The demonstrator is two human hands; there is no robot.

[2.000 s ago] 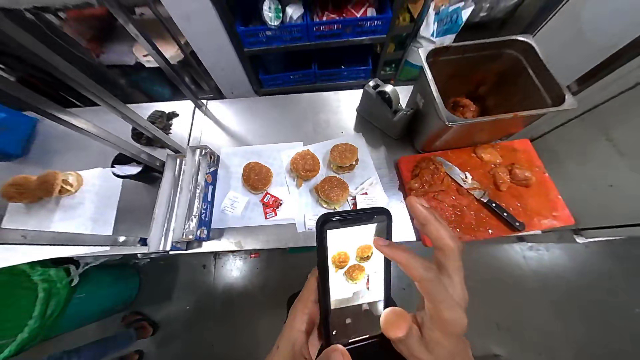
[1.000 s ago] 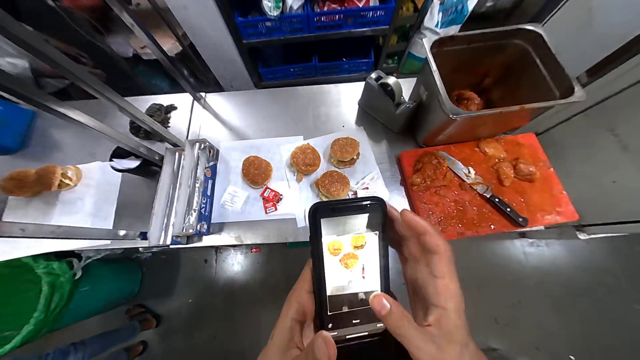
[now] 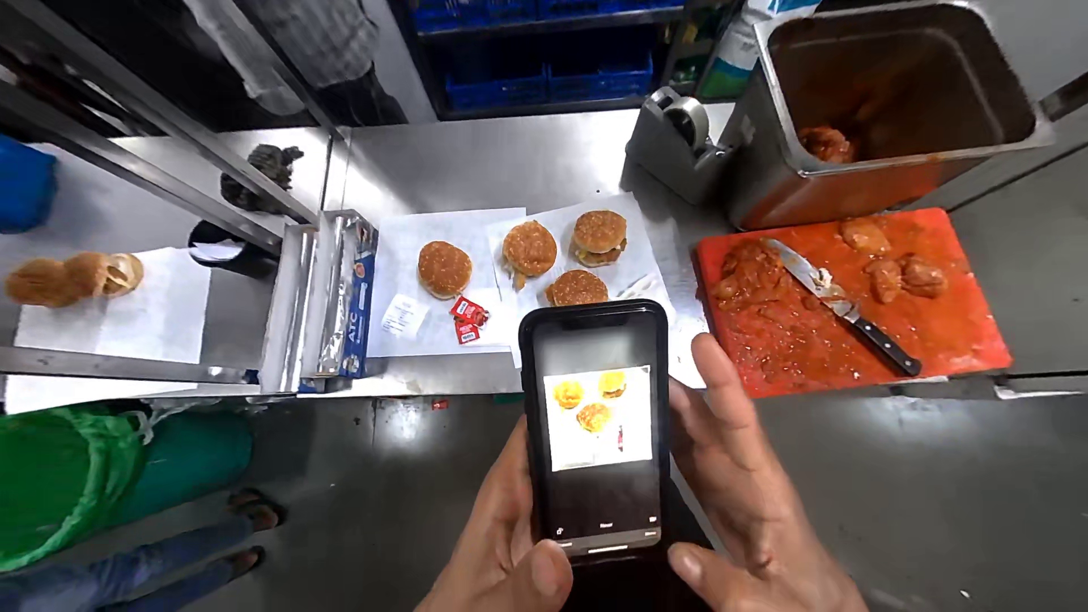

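My left hand (image 3: 510, 527) holds a black smartphone (image 3: 599, 501) upright by its left side and lower edge. On its lit screen is a picture of burgers on white paper. My right hand (image 3: 748, 493) is at the phone's right side, thumb near the lower corner and fingers spread; whether it grips the phone is unclear. Beyond the phone, several sesame-bun burgers (image 3: 444, 269) lie on white paper sheets (image 3: 408, 234), beside red sauce sachets (image 3: 468, 320) and a printed paper slip (image 3: 405, 316). The phone partly covers the nearest burger (image 3: 578, 289).
To the right, a red cutting board (image 3: 960, 314) bears raw marinated meat (image 3: 752, 272) and a black-handled knife (image 3: 884, 344). Behind it stand a deep steel container (image 3: 884, 174) and a tape dispenser (image 3: 680, 149). Foil and film boxes (image 3: 344, 297) are at left, with a person's legs (image 3: 127, 578) lower left.
My right fingers have moved off the screen to the phone's right side; a second ago my right thumb was on the screen's lower part.
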